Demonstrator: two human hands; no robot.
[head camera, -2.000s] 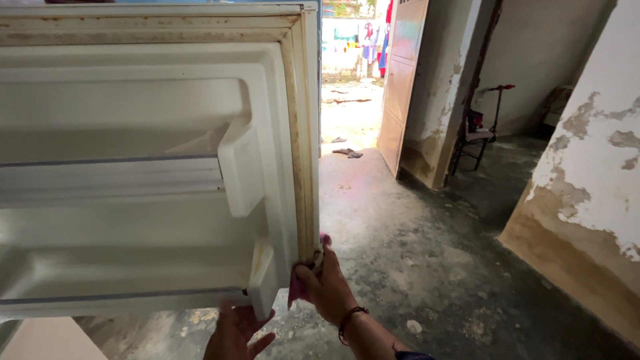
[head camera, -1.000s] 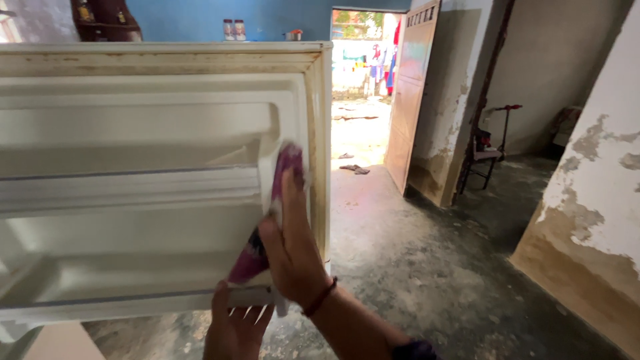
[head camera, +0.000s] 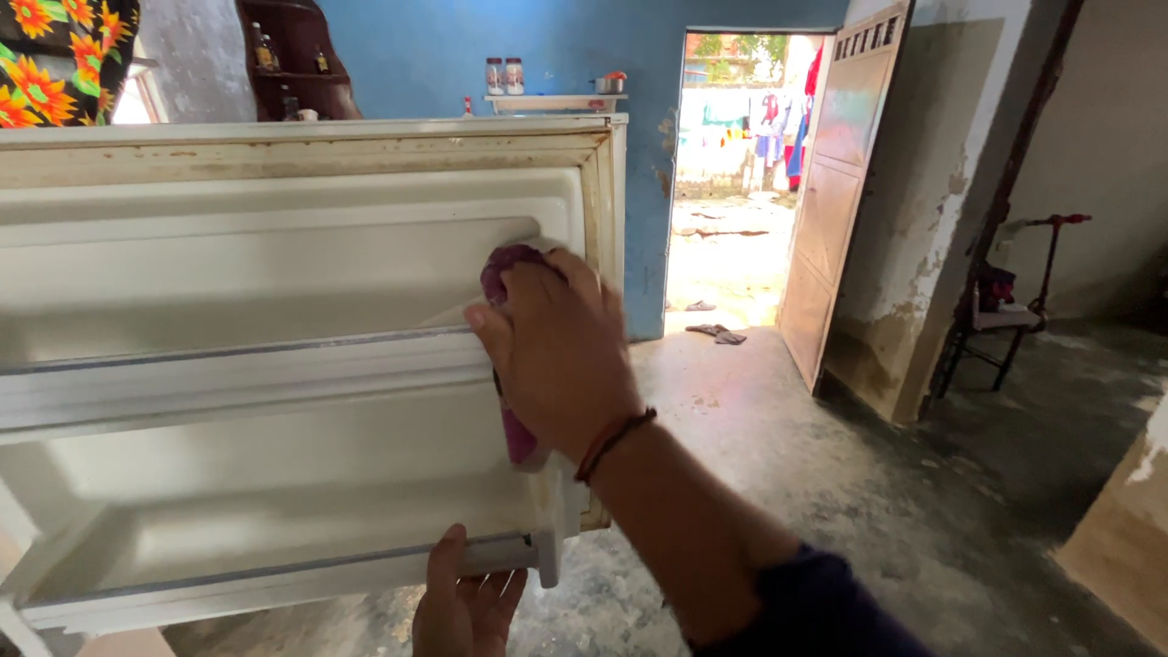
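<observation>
An open refrigerator door (head camera: 274, 274) fills the left of the head view, its inner side toward me, with molded shelves and a stained gasket (head camera: 598, 210). My right hand (head camera: 570, 356) presses a purple cloth (head camera: 520, 438) against the right end of the upper shelf bar (head camera: 274, 374). Part of the cloth is hidden under the fingers. Below it, my left hand (head camera: 470, 593) grips the lower shelf bar (head camera: 301, 570) near its right end, thumb on the front and fingers underneath.
A metal door (head camera: 844, 192) stands open to a bright yard, with sandals (head camera: 716, 334) on the concrete floor by the doorway. Behind the refrigerator door, a wall shelf (head camera: 552, 103) holds jars and a pot. A chair (head camera: 999, 319) stands at the right beside a peeling wall.
My right hand has moved from the door's lower right edge up to the upper shelf with the purple cloth. My left hand stays at the lower shelf. The view has tilted up.
</observation>
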